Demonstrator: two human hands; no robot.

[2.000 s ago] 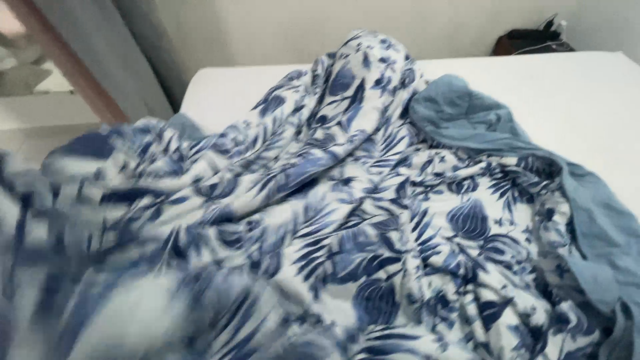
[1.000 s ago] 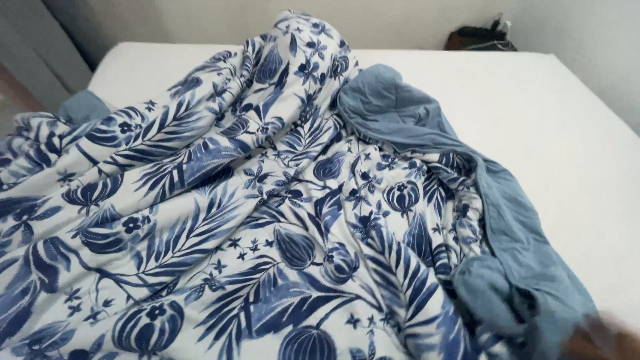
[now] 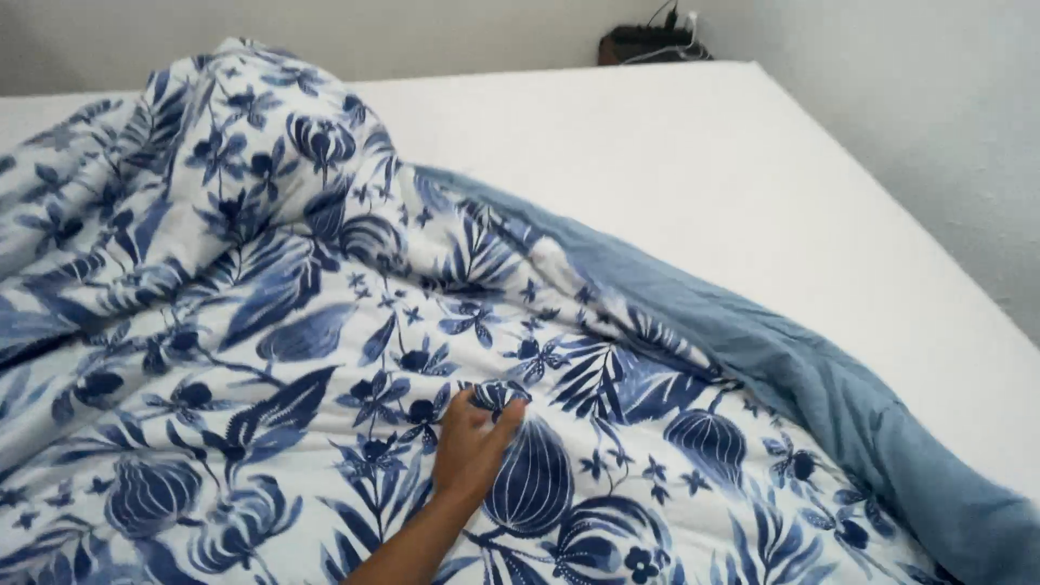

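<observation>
A quilted cover (image 3: 325,325) with blue and white botanical print lies spread over the bed, raised in a tall mound at the upper left. Its plain blue-grey underside (image 3: 715,309) shows as a folded strip along the right edge. My left hand (image 3: 479,443) reaches in from the bottom centre, and a small bunch of the printed fabric is pinched between its thumb and fingers. My right hand is out of view.
The bed's white surface (image 3: 650,179) shows beyond the cover and to its right. Walls (image 3: 918,97) stand behind and at the right. Near the far corner is a dark object (image 3: 642,42) with cables.
The blue-grey edge, bunched and turned over the print a second ago, now lies as a flatter strip. My left hand has come into view, gripping fabric. The view has shifted right.
</observation>
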